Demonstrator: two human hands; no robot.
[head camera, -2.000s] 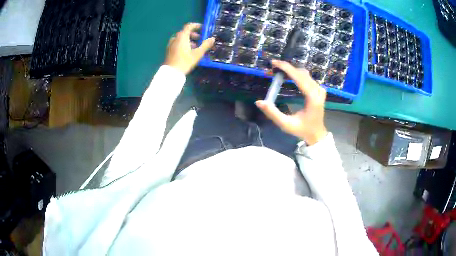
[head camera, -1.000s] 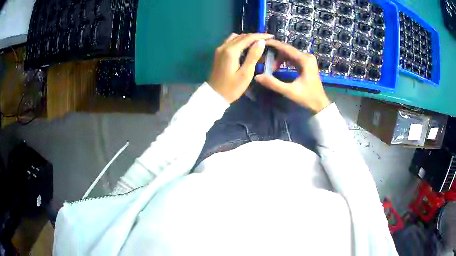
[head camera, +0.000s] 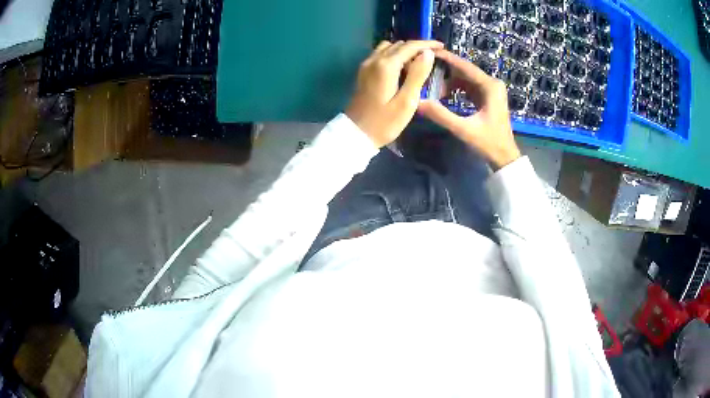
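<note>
My right hand (head camera: 479, 113) holds the pen-like tool (head camera: 437, 81) between thumb and fingers; only its clear, whitish part shows. My left hand (head camera: 389, 89) meets the right fingertips at the tool, thumb and forefinger bent together; what its fingers grip is hidden. Both hands are at the near left corner of the blue plastic tray (head camera: 564, 137). The tray holds rows of camera modules (head camera: 541, 78) with round black centres. The corner modules are partly covered by my right hand.
A second blue tray (head camera: 685, 101) with modules stands to the right. Stacked black trays (head camera: 128, 39) are at the left on the bench. A black tray edge shows left of the worked tray. Plastic-wrapped cartons (head camera: 619, 194) and red stools (head camera: 658, 315) are at the lower right.
My left hand has left the tray's left rim and come to the tool at my right hand. The tool has moved off the modules. The whole view has shifted, with the trays further right.
</note>
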